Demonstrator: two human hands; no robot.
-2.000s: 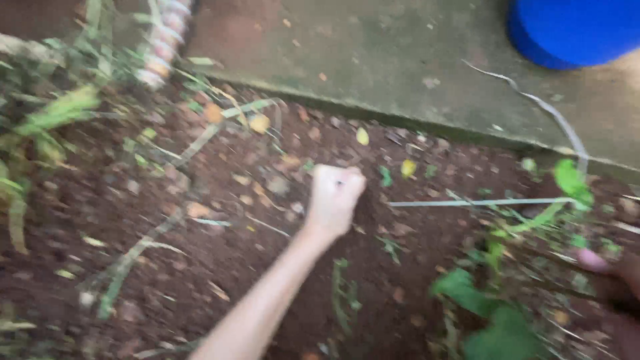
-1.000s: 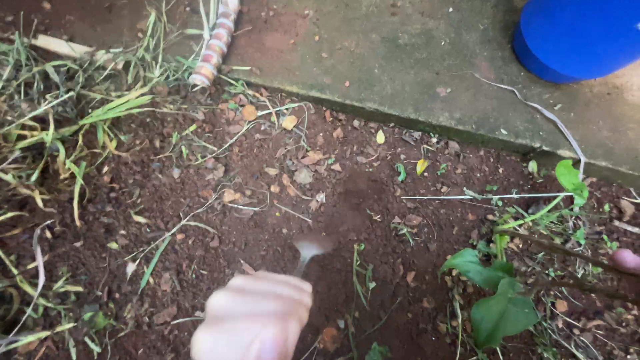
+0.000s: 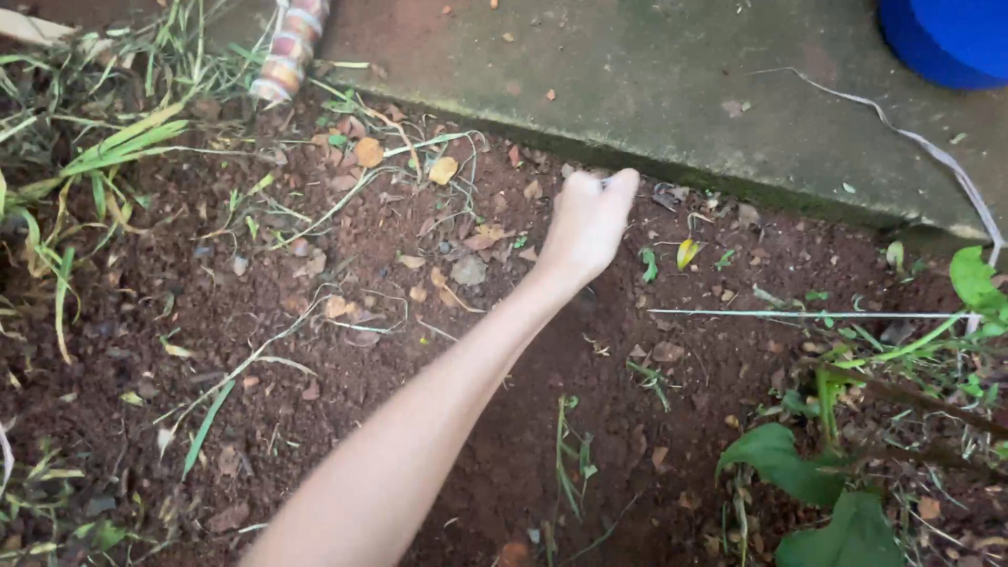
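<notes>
My left hand (image 3: 594,220) reaches in from the bottom, its fingers curled into a fist over the soil just short of the concrete slab's edge (image 3: 709,173). A small bit of a tool handle seems to show between thumb and fingers; the spoon-like metal head is mostly hidden, with only a faint blur below the wrist. Reddish-brown soil (image 3: 504,441) with dry leaves and small stones lies around the hand. To its right are a yellow leaf (image 3: 687,253) and a thin pale stem or strip (image 3: 803,314). My right hand is out of view.
A blue container (image 3: 945,39) stands on the slab at the top right. A pale cord-like strip (image 3: 921,146) curves over the slab's edge. Broad-leaved green plants (image 3: 843,528) grow at the lower right. Grass (image 3: 118,153) and a striped, rolled object (image 3: 290,51) are at the upper left.
My left hand has moved up and right from the lower middle toward the slab, and the metal tool head seen above it is no longer plain. Fingers at the right edge have gone from view.
</notes>
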